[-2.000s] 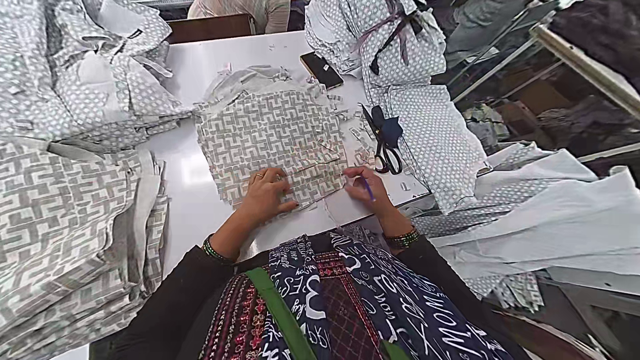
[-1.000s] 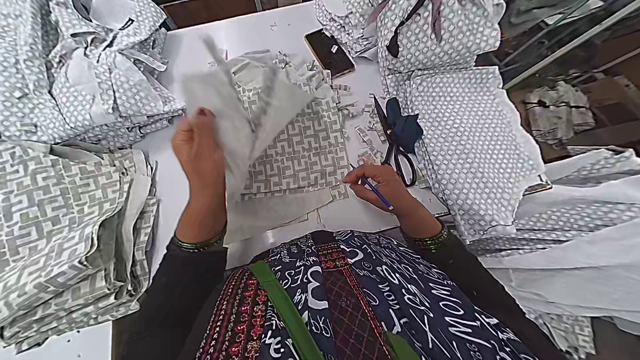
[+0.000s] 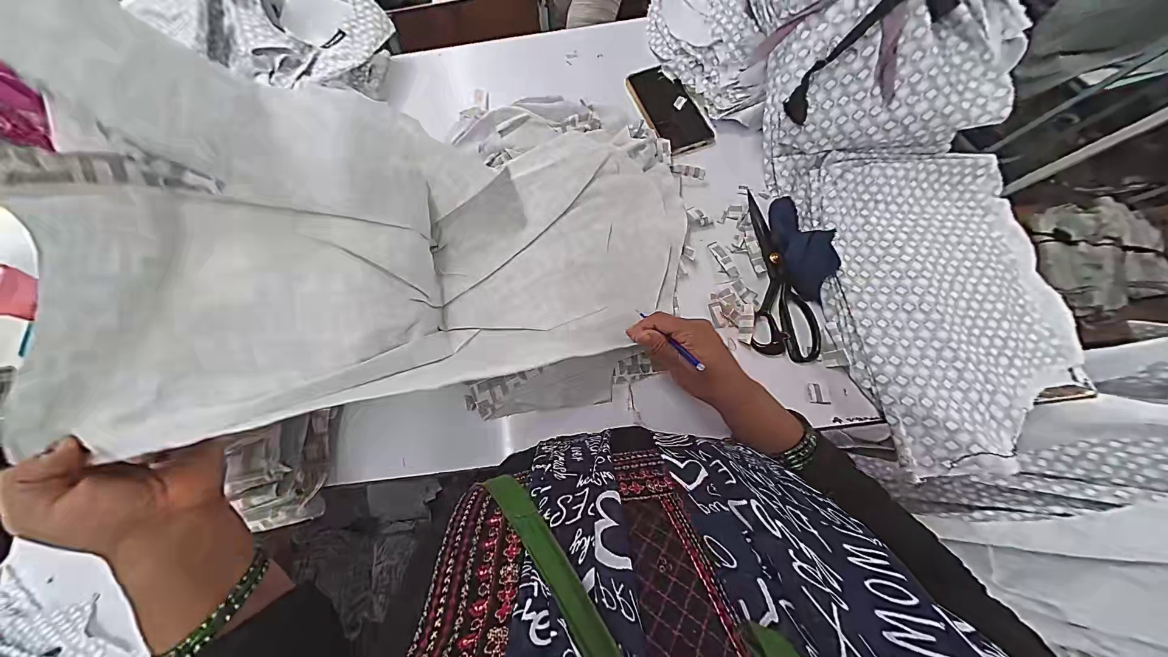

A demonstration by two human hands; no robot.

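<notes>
My left hand (image 3: 137,502) grips the near edge of a pale fabric panel (image 3: 301,274) at the lower left and holds it stretched out to the left. The panel's plain side faces up, with creases near its middle. At its right end, my right hand (image 3: 698,360) holds a blue pen (image 3: 675,342), fingertips at the fabric's edge. Grey-and-white patterned fabric (image 3: 547,383) shows under the panel's near edge. Black-handled scissors (image 3: 783,292) lie to the right, against a dark blue cloth scrap (image 3: 803,246), beside small fabric snippets (image 3: 730,301).
A dark smartphone (image 3: 671,109) lies toward the back of the white table (image 3: 392,447). Dotted fabric pieces (image 3: 931,292) are piled along the right side, with black and mauve ties on them. Bundled fabric (image 3: 310,46) sits at the back left, and patterned fabric (image 3: 283,470) hangs at the near left.
My left hand has swung out to the lower left, spreading the fabric with its plain side up; two seconds ago the patterned side faced up. My right hand keeps the pen near the right edge.
</notes>
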